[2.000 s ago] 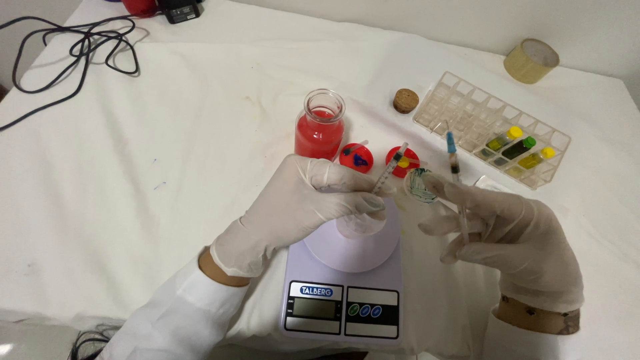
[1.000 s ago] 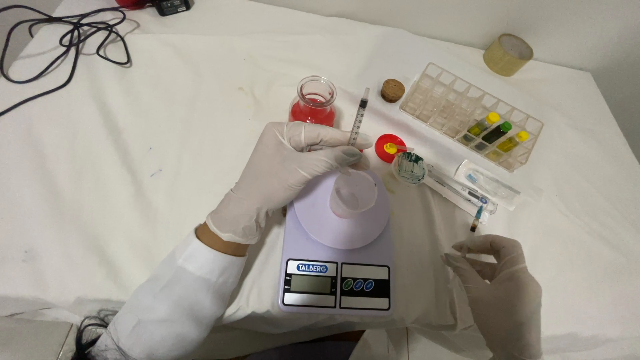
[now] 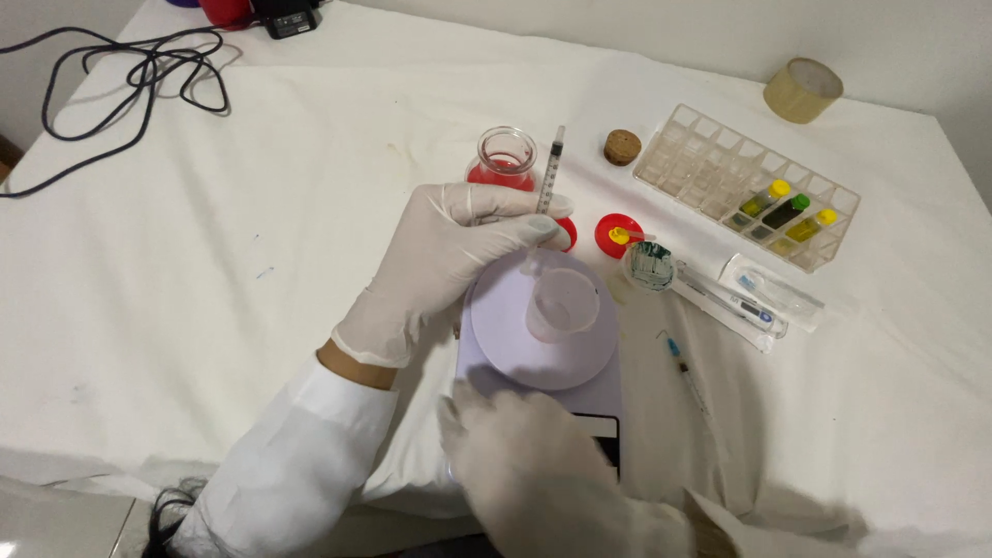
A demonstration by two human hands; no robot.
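Both my hands wear pale gloves. My left hand (image 3: 484,232) pinches a clear syringe (image 3: 551,174) upright, plunger end up, over the left edge of the round plate of a lilac kitchen scale (image 3: 542,368). A small translucent cup (image 3: 564,306) stands on that plate, just right of the syringe's lower end. My right hand (image 3: 527,449) is blurred over the front of the scale and partly covers its display; whether it holds anything cannot be told. A second syringe with a bent needle and blue hub (image 3: 686,376) lies on the cloth to the right. Behind my left hand stands a glass bottle of red liquid (image 3: 504,174).
Right of the scale are a red lid with yellow paste (image 3: 618,235), a green-smeared dish (image 3: 651,266), a digital thermometer (image 3: 736,302) and a wrapped item (image 3: 775,291). Farther back are a cork (image 3: 622,147), a tube rack (image 3: 690,159) and a tape roll (image 3: 803,91). A black cable (image 3: 147,70) lies far left.
The blue-hubbed syringe, in my right hand two seconds ago, now lies on the cloth. My right hand has moved left across the scale's front. My left hand still holds its syringe near the cup.
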